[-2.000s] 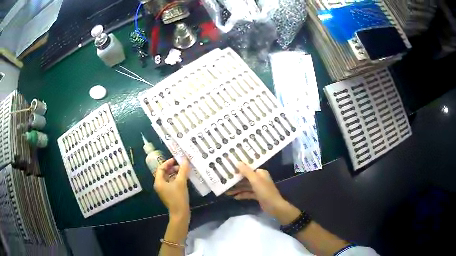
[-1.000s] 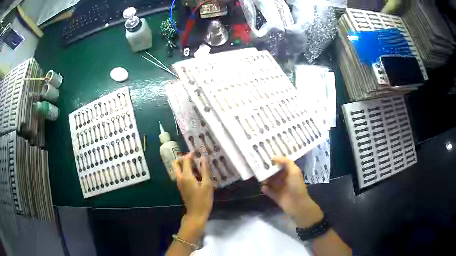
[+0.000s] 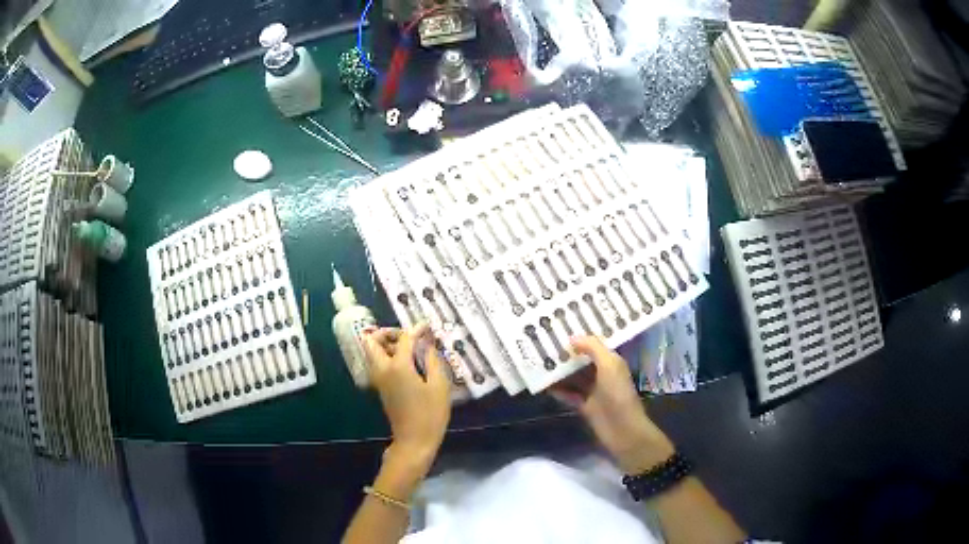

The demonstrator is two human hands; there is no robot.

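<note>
Several white slotted trays lie fanned over each other in the middle of the green bench. My right hand (image 3: 608,395) grips the near corner of the top slotted tray (image 3: 579,239), thumb on its face and fingers beneath. My left hand (image 3: 409,388) is at the near-left edge of a lower slotted tray (image 3: 438,319), fingers bent; whether it grips the tray cannot be told. A small bottle with a narrow tip (image 3: 352,332) stands or lies just left of my left hand, partly hidden by its fingers.
A single tray (image 3: 231,306) lies left, another (image 3: 810,298) at the right. Tray stacks rise at far left (image 3: 66,367) and right, the right one bearing a blue packet (image 3: 802,98) and a phone (image 3: 850,152). A pump bottle (image 3: 292,80), tweezers (image 3: 338,145) and plastic bags (image 3: 664,64) are behind.
Since one second ago the upper trays have shifted slightly left and down, covering more of the lower tray. Earlier the trays were more closely stacked; now they are fanned. My hands stay at their near edges.
</note>
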